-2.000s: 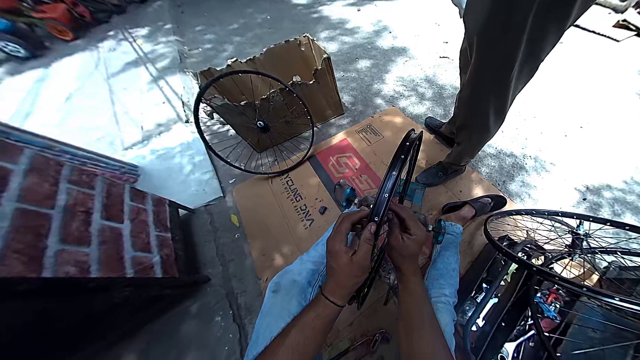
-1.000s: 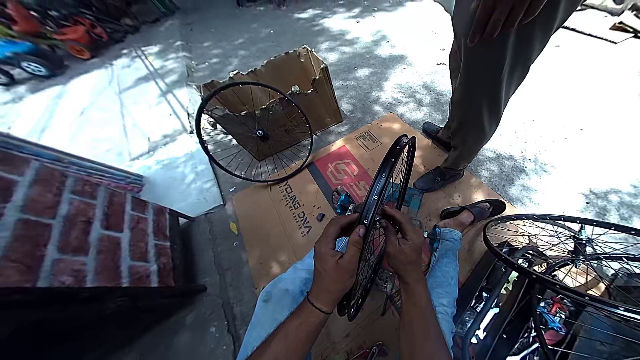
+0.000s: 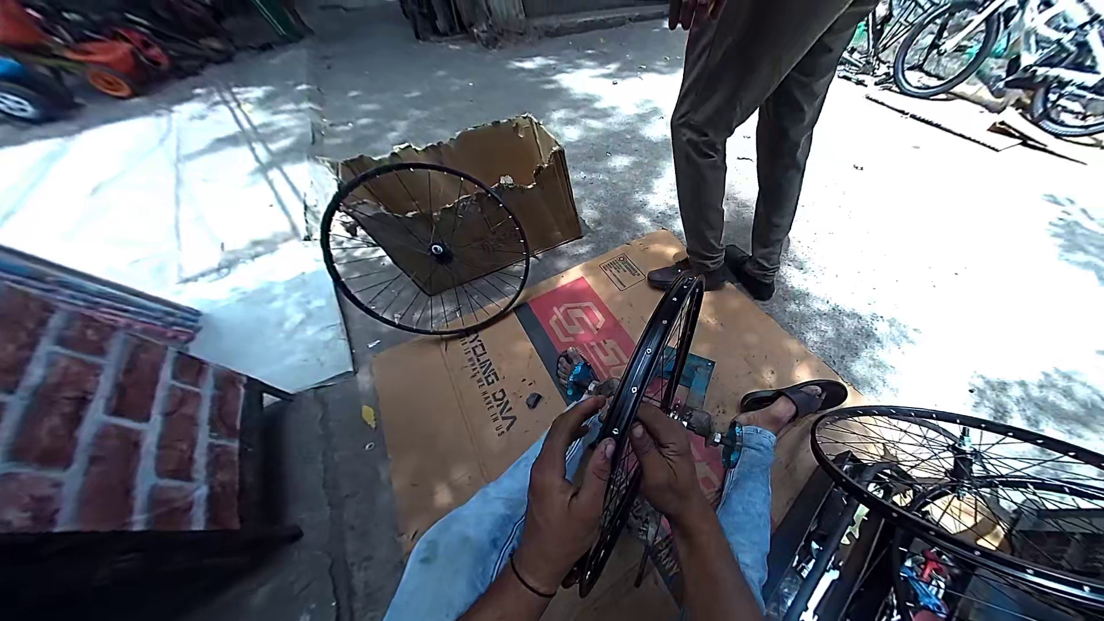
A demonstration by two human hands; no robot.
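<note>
A black spoked bicycle wheel without a tire (image 3: 636, 388) stands nearly edge-on between my hands, above the printed cardboard sheet (image 3: 431, 466). My left hand (image 3: 569, 483) grips its rim from the left, thumb and fingers on the rim. From the right, my right hand (image 3: 668, 461) holds the rim and spoke area; its fingertips are partly hidden by the wheel. Behind the wheel, a metal stand with blue parts (image 3: 731, 442) shows between my legs, mostly covered.
Another bare wheel (image 3: 440, 250) leans on a torn cardboard box (image 3: 561, 198). At right, more wheels (image 3: 957, 509) lie over a crate-like pile of parts. A person in dark trousers (image 3: 733, 112) stands ahead. A brick-patterned block (image 3: 112, 423) is at left, parked bicycles (image 3: 1018, 60) far right.
The standing person's feet have shifted, and both legs now show apart. My hands still hold the wheel, which has turned slightly in view.
</note>
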